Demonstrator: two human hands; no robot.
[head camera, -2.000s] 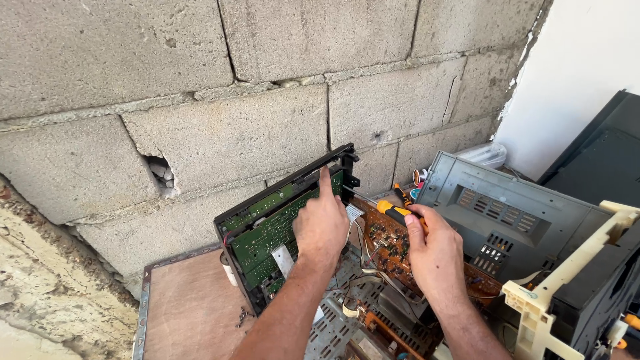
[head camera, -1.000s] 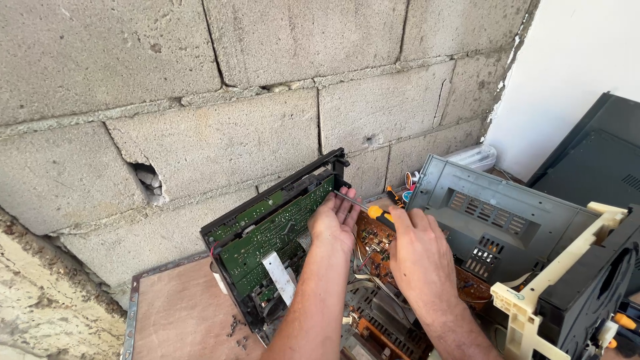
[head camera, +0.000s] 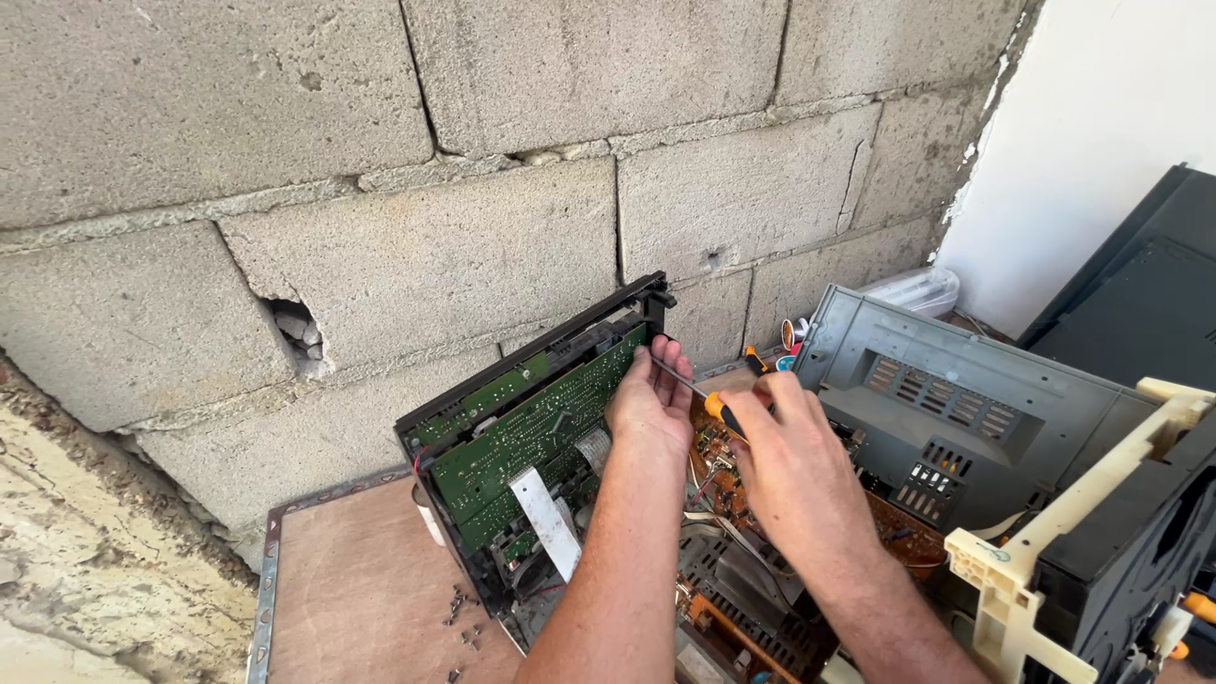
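Note:
My right hand grips the yellow-and-black handle of a screwdriver. Its shaft runs up and left to the right edge of a green circuit board, mounted in a black plastic front panel. Palm up, my left hand has its fingers around the tip end of the shaft, at the board's edge; whether they grip the shaft or the board is unclear. A white flat ribbon cable hangs from the board. Behind my forearms lies an opened chassis with a brown circuit board and loose wires.
Several loose screws lie on the wooden tabletop at left. A grey vented casing stands right of my hands, and a cream plastic frame with a black unit is at far right. Concrete blocks rise behind the front panel.
Two seconds ago my left index finger pointed at the panel's top corner; now that hand is lower and palm up beside the shaft. The screwdriver stays in my right hand.

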